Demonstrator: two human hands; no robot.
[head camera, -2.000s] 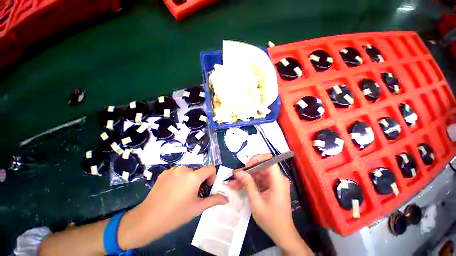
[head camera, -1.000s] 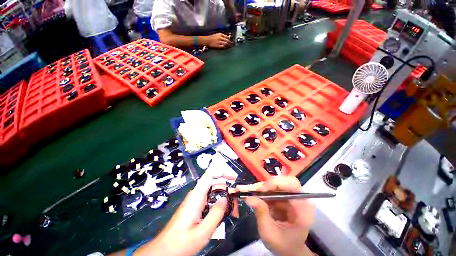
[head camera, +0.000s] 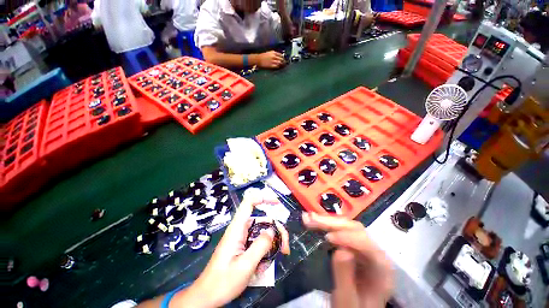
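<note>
My left hand (head camera: 232, 264), with a blue band at the wrist, holds a dark round unit (head camera: 263, 239) between thumb and fingers at the centre bottom. My right hand (head camera: 355, 255) is to its right, blurred and apart from the unit; no tweezers can be made out in it. A white paper sheet (head camera: 263, 275) shows partly beneath the left hand. The red tray (head camera: 394, 123) ahead holds several dark discs with white tabs in its pockets. Loose black parts with white tabs (head camera: 176, 213) lie left of the blue bin (head camera: 221, 157), which holds a cream-white heap (head camera: 245, 163).
A white fan (head camera: 445, 102) stands at the tray's right side. A grey bench (head camera: 415, 192) with fixtures is at right, with a press machine (head camera: 495, 51) behind. More red trays (head camera: 54, 141) are at the left. A thin stick (head camera: 99, 233) lies on the belt. A person (head camera: 244, 39) sits across it.
Since two seconds ago, the view has lifted and widened. A round unit has come up in my left hand. The tweezers seen in my right hand one second ago no longer show.
</note>
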